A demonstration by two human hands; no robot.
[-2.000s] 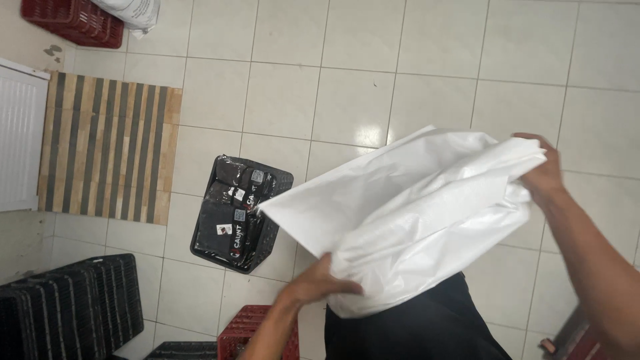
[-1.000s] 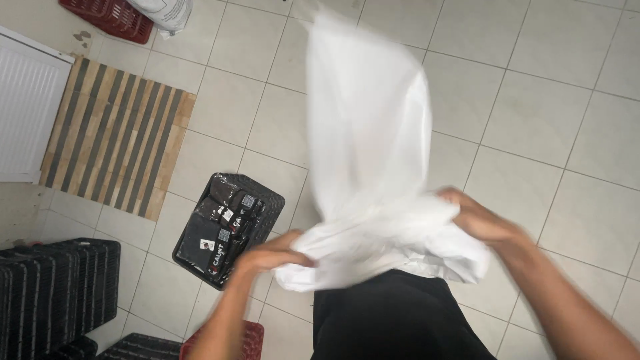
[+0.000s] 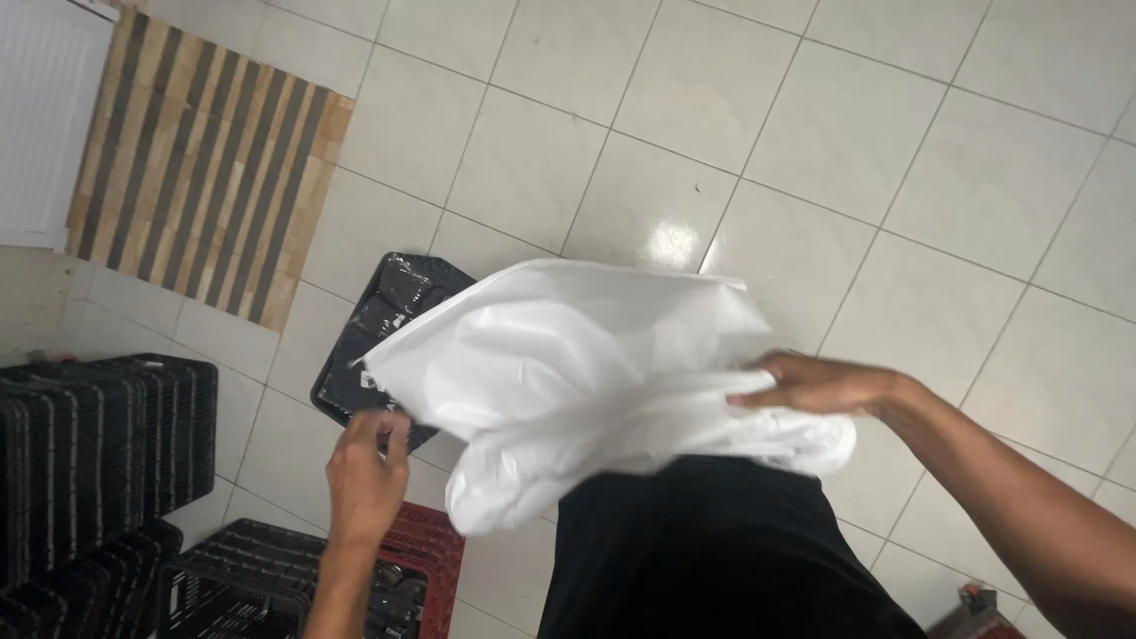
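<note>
A large white plastic sack [image 3: 568,355], its upper part folded back into a loose roll, spreads in front of my black-clothed body. My right hand [image 3: 794,383] grips the roll near its right end, thumb and fingers closed on the material. Left of the sack is my left hand [image 3: 371,461], off the material, with its fingers curled toward the thumb and nothing visible between them. Beyond that hand a black crate [image 3: 333,377] stands on the floor, holding dark plastic-wrapped packages [image 3: 390,297]; the sack's left corner hides part of it.
Stacked black plastic crates [image 3: 106,444] stand at the left. At the lower left are another black crate [image 3: 257,550] and a red crate [image 3: 444,541] with dark items inside. A striped wood-look panel [image 3: 204,169] lies by a white door [image 3: 49,124]. Pale tiles [image 3: 834,115] cover the floor.
My left hand has let go of the sack and moved to its left. The sack, raised and blurred a second ago, has come down and spread sideways, partly over the black crate. My right hand still holds it.
</note>
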